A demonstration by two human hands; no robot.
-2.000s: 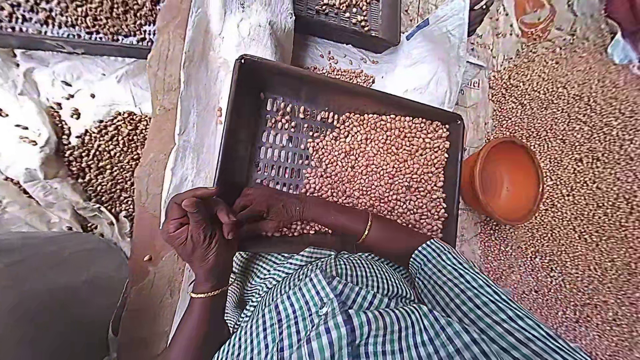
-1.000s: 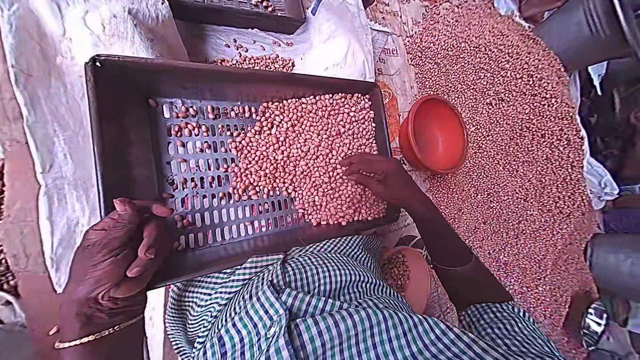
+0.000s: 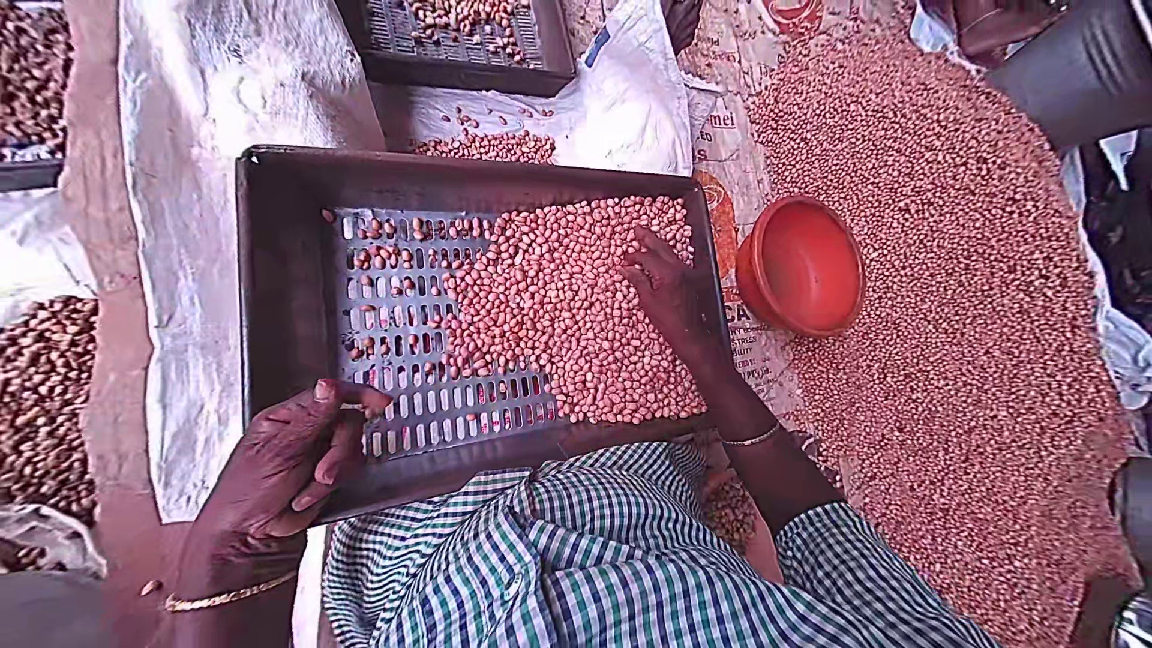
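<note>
A dark slotted plastic tray point(image 3: 288, 297) lies across the lap, with shelled peanuts point(image 3: 567, 306) heaped over its right part and scattered ones among the slots at left. My left hand point(image 3: 292, 459) is at the tray's lower left corner, fingers curled over the rim; whether it grips anything is hard to tell. Over the right side of the heap is my right hand point(image 3: 666, 288), its fingers bent at the surface of the peanuts; its fingertips do not show clearly enough to tell if they pinch one. An orange bowl point(image 3: 801, 265) stands just right of the tray.
A wide spread of peanuts point(image 3: 954, 360) covers the right side. Another slotted tray point(image 3: 468, 76) with nuts lies beyond, on white sacking point(image 3: 234, 99). Darker nuts point(image 3: 45, 405) are piled at far left. A grey container point(image 3: 1071, 72) is at the upper right.
My right hand was by my left hand at the tray's left side two seconds ago, then moved right onto the heap. It is now nearer the heap's far side. The view has shifted.
</note>
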